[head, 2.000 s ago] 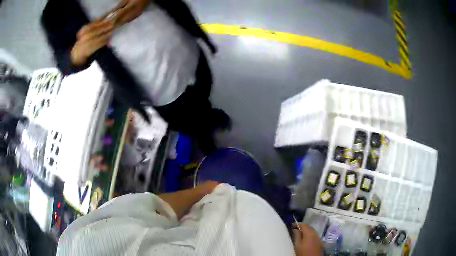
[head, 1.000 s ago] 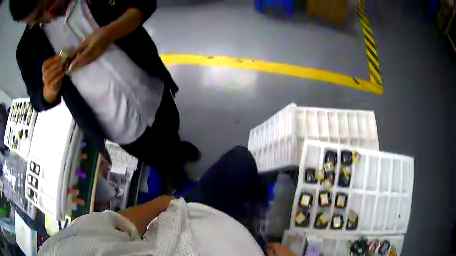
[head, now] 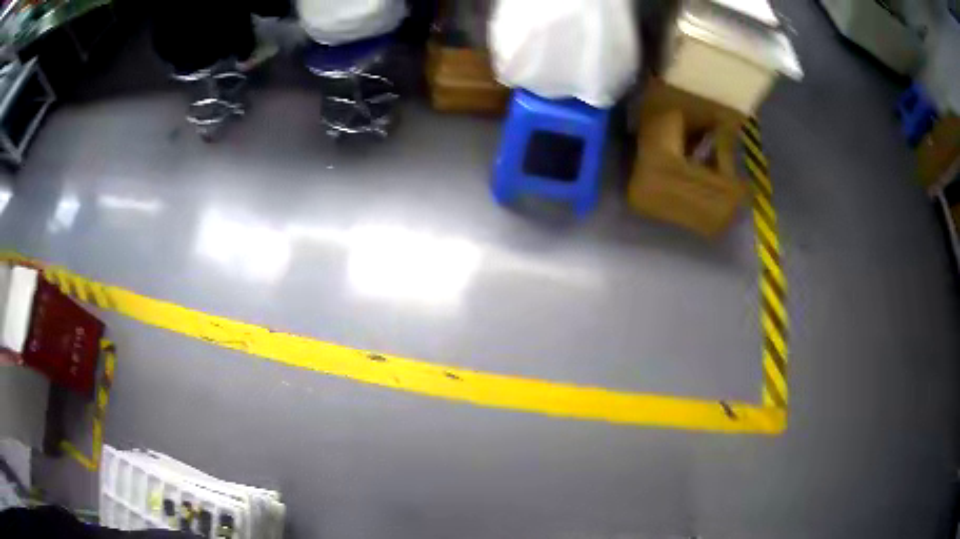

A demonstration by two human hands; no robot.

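Note:
Neither of my hands is in the picture. Nearest in front of me, at the bottom left, is a stack of white trays (head: 268, 513). The top tray has pockets, and several small dark units (head: 190, 516) with yellow or pale parts lie in some of them. The lower part of the stack is cut off by the frame edge. The picture is somewhat blurred.
Grey floor (head: 505, 316) carries a yellow line (head: 474, 387) and a black-and-yellow line (head: 771, 295). Across it are a blue stool (head: 551, 153) bearing a white bag, cardboard boxes (head: 684, 200) and round stools (head: 347, 55). A red box (head: 68, 335) stands at the left.
My view has swung up over the floor. The person in the dark jacket, my arm and body, and the trays at the right have left the picture. Stools and boxes have come into view.

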